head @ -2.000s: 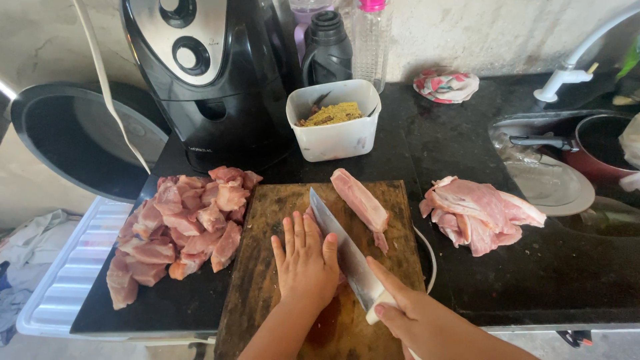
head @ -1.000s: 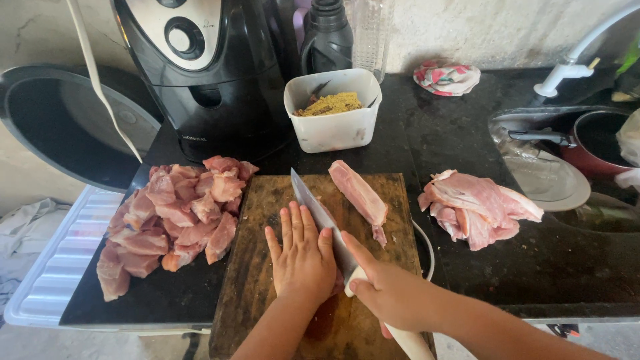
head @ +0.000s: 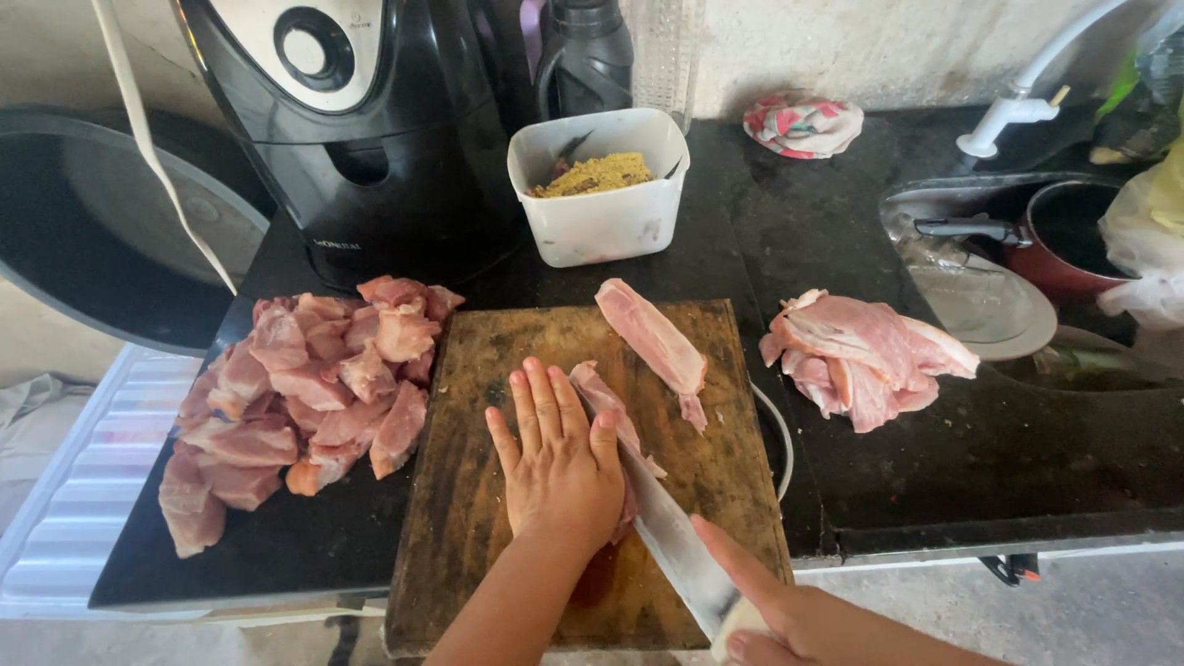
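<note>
My left hand [head: 560, 462] lies flat, fingers spread, pressing on a piece of raw meat [head: 606, 407] that is partly hidden beneath it. In my right hand [head: 768, 601] is the pale handle of a kitchen knife [head: 671, 532], index finger along the blade's spine. The blade slants up and left along the meat, beside my left thumb. Both hands are over a worn wooden cutting board [head: 462, 555]. A longer strip of raw meat [head: 652, 342] rests on the board's upper right. Raw meat chunks [head: 314, 388] are heaped left of the board; thin meat slices [head: 860, 356] lie to its right.
Behind the board stand a white plastic container [head: 601, 222] with yellow seasoning inside and a black air fryer [head: 388, 157]. A patterned cloth [head: 803, 125] lies near the wall. At right, the sink holds a plate [head: 990, 310] and a dark red pan [head: 1064, 264].
The knife's tip has drawn back toward me beside my left hand, and meat now shows along the blade. My left hand stays flat in place.
</note>
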